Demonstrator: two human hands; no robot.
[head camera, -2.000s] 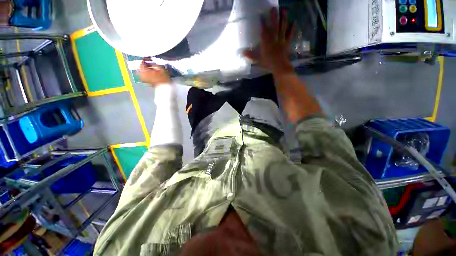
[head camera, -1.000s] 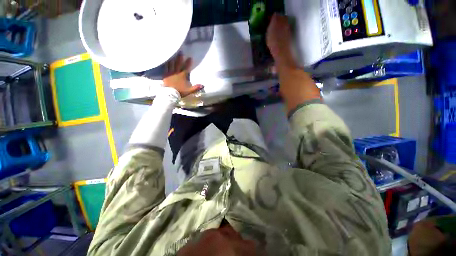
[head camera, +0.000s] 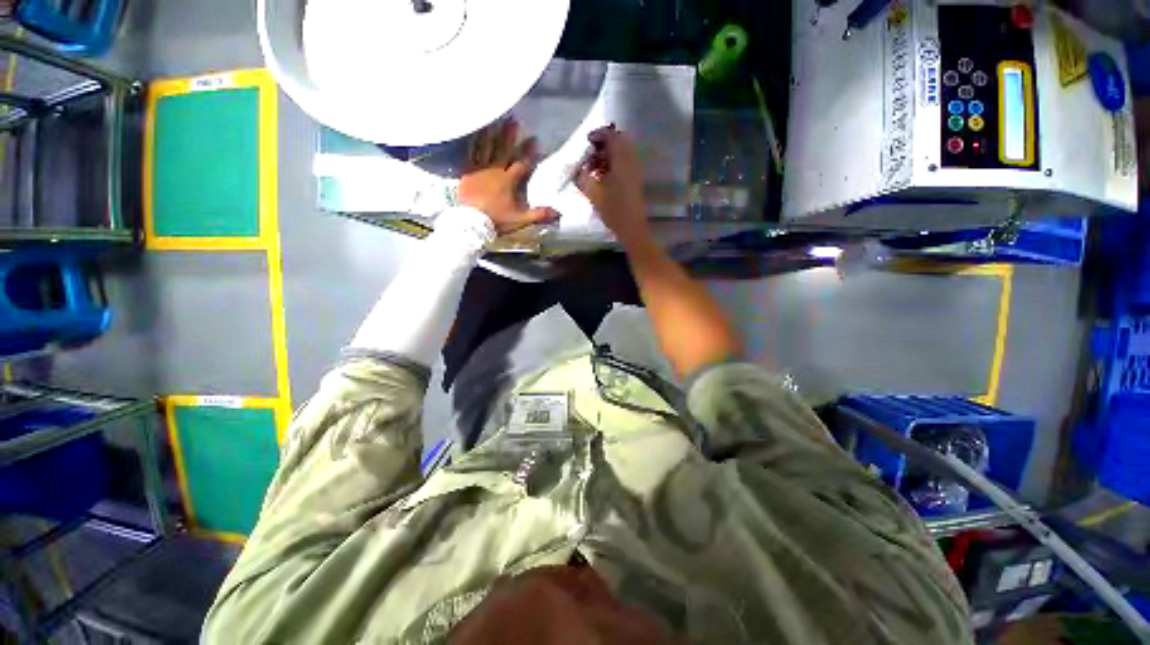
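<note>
A white sheet (head camera: 650, 139) lies on the bench in front of me, partly under the large white reel's edge. My left hand (head camera: 502, 183) rests flat on the sheet's left part with fingers spread, holding nothing. My right hand (head camera: 608, 174) holds a thin pale marker pen (head camera: 574, 166) over the sheet, its tip pointing down and left. Any writing is too blurred to read. The large white reel (head camera: 435, 51) stands just beyond my left hand.
The white machine (head camera: 858, 126) with a yellow-framed display stands at the right. A green-handled tool (head camera: 723, 54) lies beyond the sheet. A blue bin (head camera: 883, 422) with clear plastic is at lower right. Blue stools (head camera: 48, 300) and metal racks (head camera: 139, 164) stand at left.
My right hand has moved left from beside the machine and now holds the pen over the sheet. My left hand stays spread by the reel. The view has shifted.
</note>
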